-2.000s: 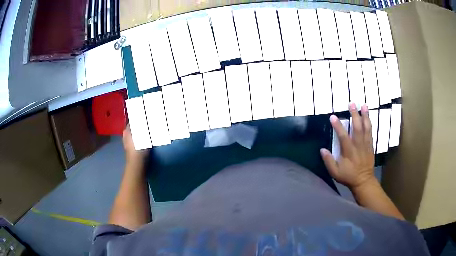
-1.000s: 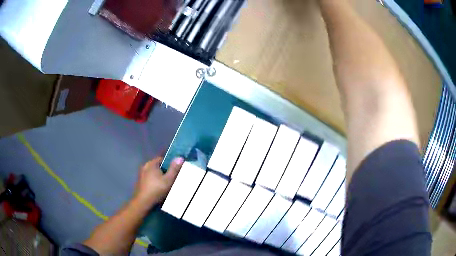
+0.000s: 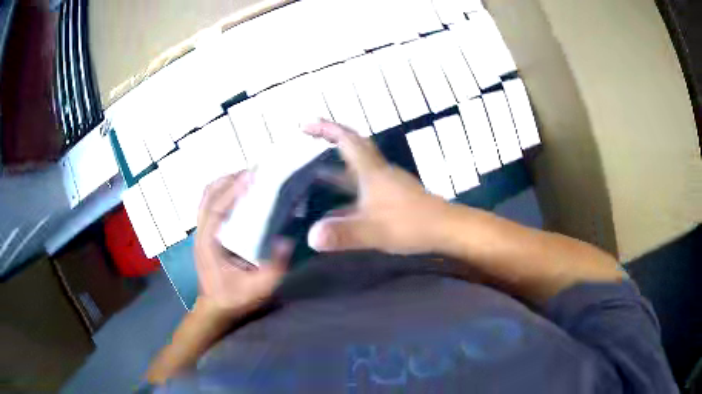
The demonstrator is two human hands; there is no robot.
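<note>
Small product boxes (image 3: 377, 96) stand in tight rows on the green bench, white narrow edges up. A small box (image 3: 265, 204) with a white edge and a dark face is held in front of my body, blurred by motion. My left hand (image 3: 231, 246) grips its left and lower side. My right hand (image 3: 369, 204) is at its right side, fingers spread around the dark face; whether it touches the box is hard to tell. A short row of boxes (image 3: 454, 158) stands nearer to me on the right.
A large brown carton (image 3: 616, 138) stands at the right of the bench. A cardboard sheet (image 3: 146, 35) lies beyond the rows. Metal rollers (image 3: 75, 77) and a dark red curtain (image 3: 29, 85) are at the upper left. A red stool (image 3: 129, 245) and a brown carton (image 3: 96, 277) are below left.
My right arm has come back from over the cardboard sheet. My left hand has left the row's end. A box is now between my hands. The view has turned back towards the right-hand carton.
</note>
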